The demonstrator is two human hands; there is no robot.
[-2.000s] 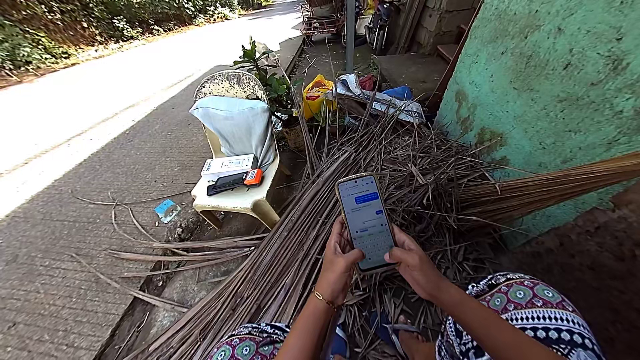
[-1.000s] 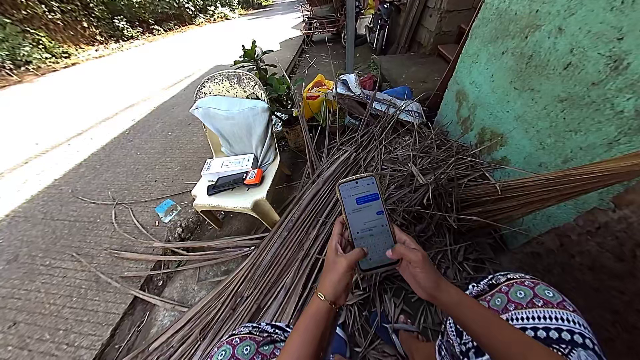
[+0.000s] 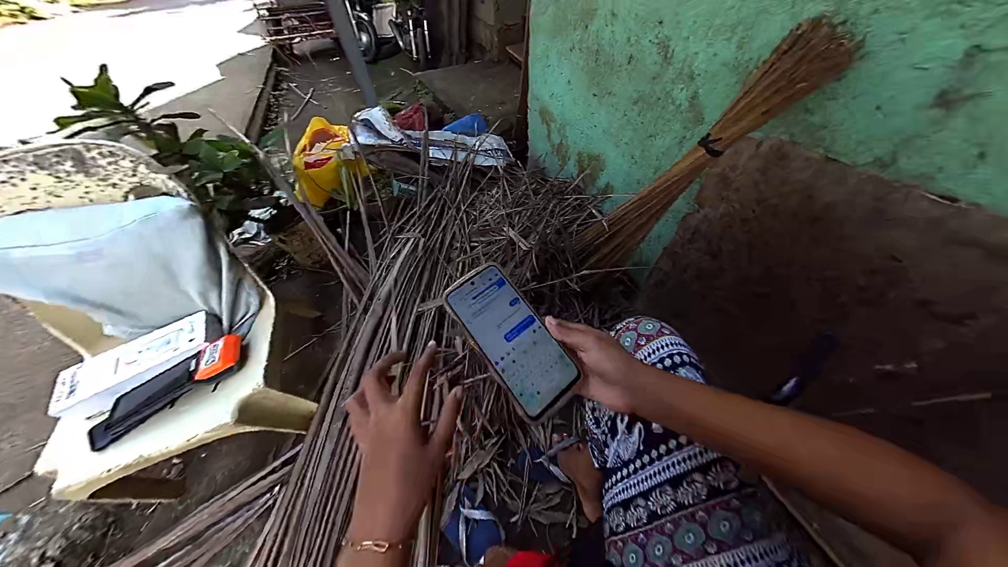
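Note:
My right hand (image 3: 602, 366) holds a smartphone (image 3: 513, 342) by its right edge, tilted, with a lit screen of message bubbles and a keyboard. To the left of the phone is my left hand (image 3: 405, 417), its fingers spread and nothing in them, a bracelet at the wrist. Beneath both lies a heap of dried palm fronds and midribs (image 3: 378, 315). My patterned trousers (image 3: 669, 472) and feet in blue slippers (image 3: 472, 531) show below.
A worn plastic chair (image 3: 260, 354) at left bears a grey cloth (image 3: 118, 252), a white box (image 3: 130, 362) and a black-and-orange item (image 3: 216, 358). A tied midrib bundle (image 3: 677, 173) leans on the green wall (image 3: 622, 71). Behind the heap are a yellow bag (image 3: 319, 161) and a plant (image 3: 213, 161).
My left hand has let go of the phone and moved off to its left, fingers spread. The phone stays in my right hand, now more tilted. The view has turned right.

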